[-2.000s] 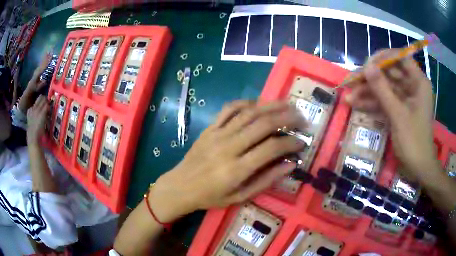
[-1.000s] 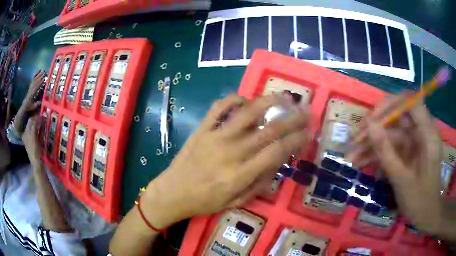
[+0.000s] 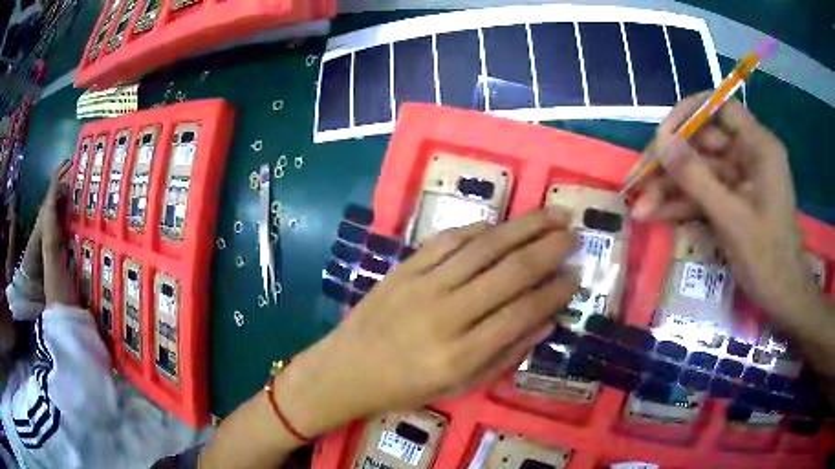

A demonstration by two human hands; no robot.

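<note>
The red foam tray [image 3: 522, 137] holds gold-tan phone units in pockets. My left hand [image 3: 449, 311] lies flat over a phone unit [image 3: 600, 261] in the upper row; its fingertips rest at that phone's left side. A clear carrier film [image 3: 696, 362] with rows of small black pads lies across the phones and runs under my left hand, its left end [image 3: 362, 256] showing beyond the hand. My right hand [image 3: 719, 174] holds the orange pick tool [image 3: 700, 117] like a pen, its tip near that phone's upper right corner. A black pad sits at that phone's top end.
A white-edged sheet of large black rectangles [image 3: 508, 69] lies beyond the tray. Silver tweezers [image 3: 265, 234] and scattered small rings lie at left. Another foam tray [image 3: 206, 266] with phones stands farther left, beside a neighbouring person's arms [image 3: 50, 247]. Another tray [image 3: 211, 23] is at top left.
The view has shifted, so the trays sit further left. My left hand has moved from the first upper phone to the second. A black pad now shows there, and the film's left end is visible.
</note>
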